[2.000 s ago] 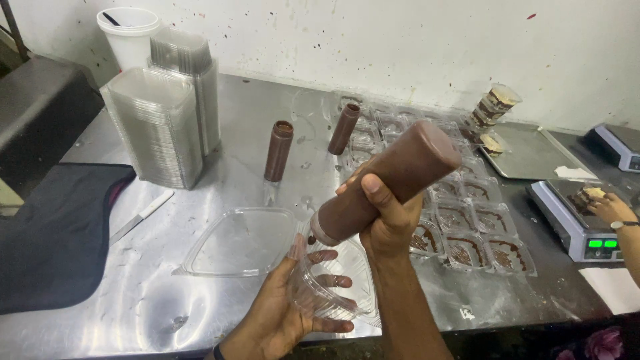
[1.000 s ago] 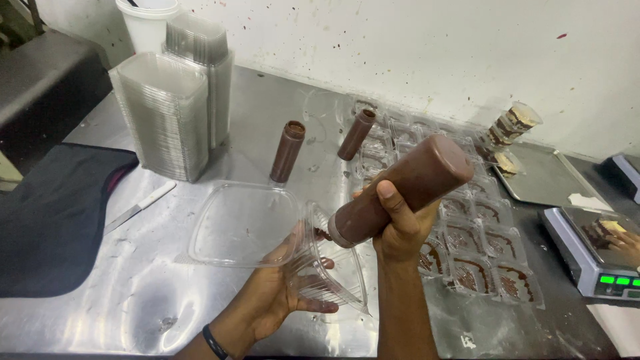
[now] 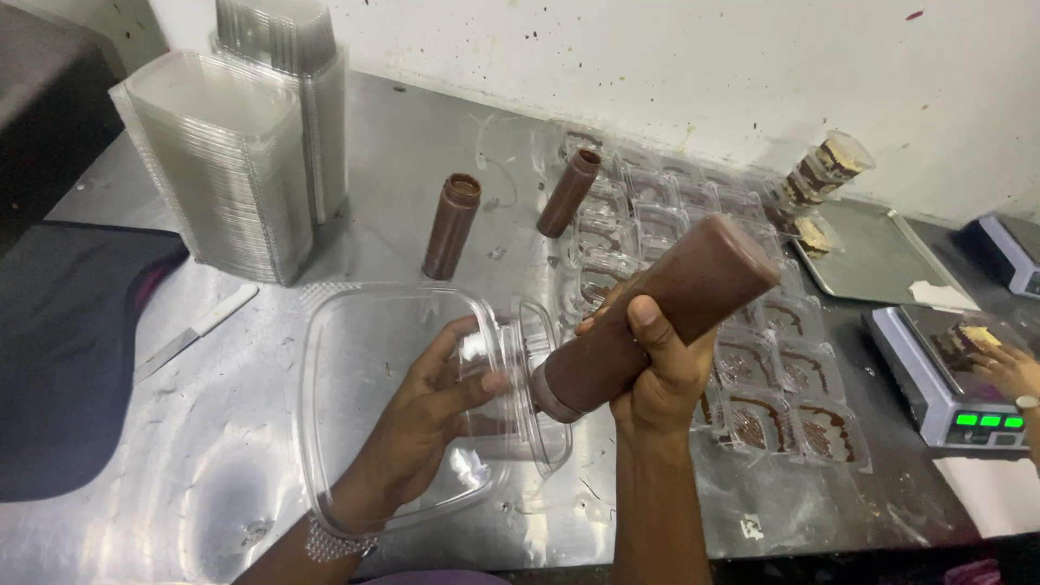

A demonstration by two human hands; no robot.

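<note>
My left hand (image 3: 431,406) grips a clear plastic container (image 3: 540,390) tipped on its side, its lid (image 3: 406,325) hinged open across my wrist. A squeeze bottle of brown sauce (image 3: 658,317) is in my right hand (image 3: 666,357), tilted with its nozzle end down at the container's mouth. The nozzle tip is mostly hidden by the container's rim. Beyond my hands, two uncapped brown bottles stand, one in the middle (image 3: 452,227) and one farther right (image 3: 569,193). Rows of clear containers (image 3: 747,366) with brown sauce lines inside lie to the right.
Tall stacks of clear containers (image 3: 236,179) stand at the back left. Near them lie a white-handled knife (image 3: 199,329) and a dark cloth (image 3: 73,357). At right are a metal tray (image 3: 869,252), stacked filled cups (image 3: 825,171) and a digital scale (image 3: 926,390), where another person's hand (image 3: 1007,370) touches food.
My left hand has turned the container onto its side, and its lid now lies across my wrist. The bottle has stayed in my right hand, tilted downward throughout.
</note>
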